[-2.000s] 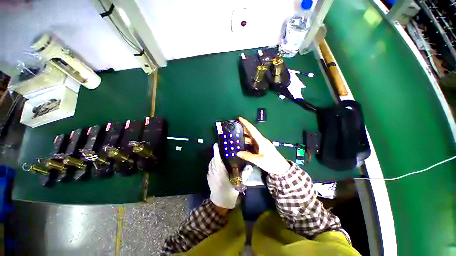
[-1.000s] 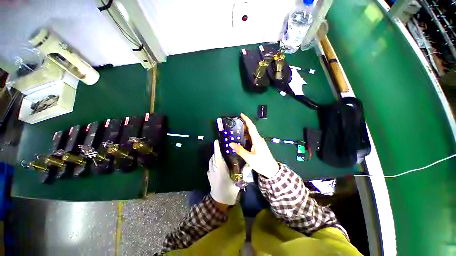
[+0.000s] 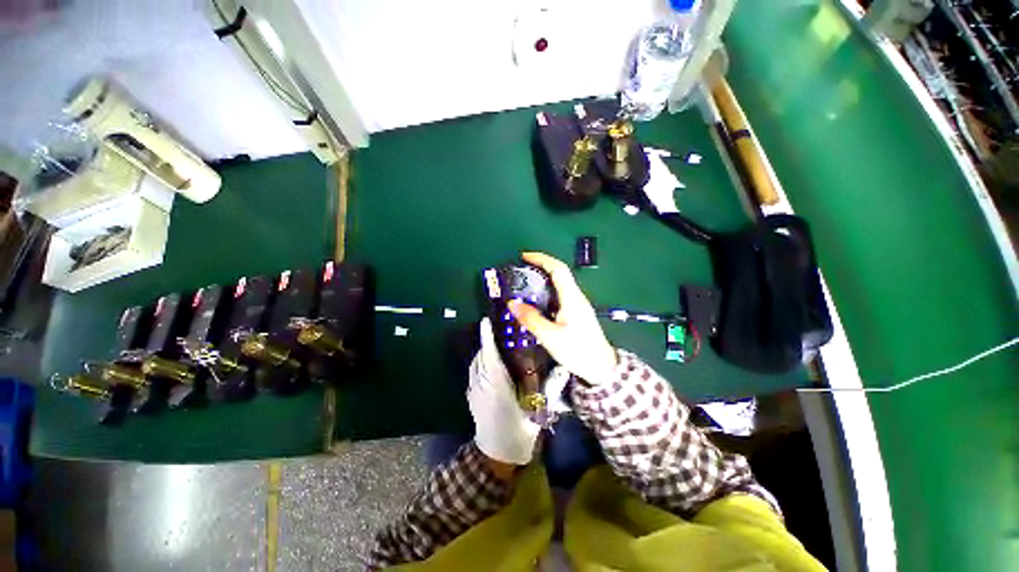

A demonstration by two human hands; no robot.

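Observation:
A black smart lock panel (image 3: 521,293) is held over the bench's front edge, keypad side up. Blue-white keypad dots are lit on it, and a brass lock cylinder (image 3: 530,391) hangs at its near end. My left hand (image 3: 495,408), in a white glove, holds the panel from its left side and below. My right hand (image 3: 572,331), bare, is at the panel's right side, with a finger over the upper keypad and others near its top right edge. The fingers under the panel are hidden.
Several similar locks (image 3: 293,317) stand in a row at left. Two more (image 3: 567,168) lie near a bottle (image 3: 657,69). A small black block (image 3: 587,251), a green circuit board (image 3: 675,341) and a black pouch (image 3: 769,293) are on the right. A white box (image 3: 108,248) stands far left.
My right hand's finger has moved up the keypad, from the lower and middle dots to the upper ones. Fewer lit dots show. My left hand keeps its hold.

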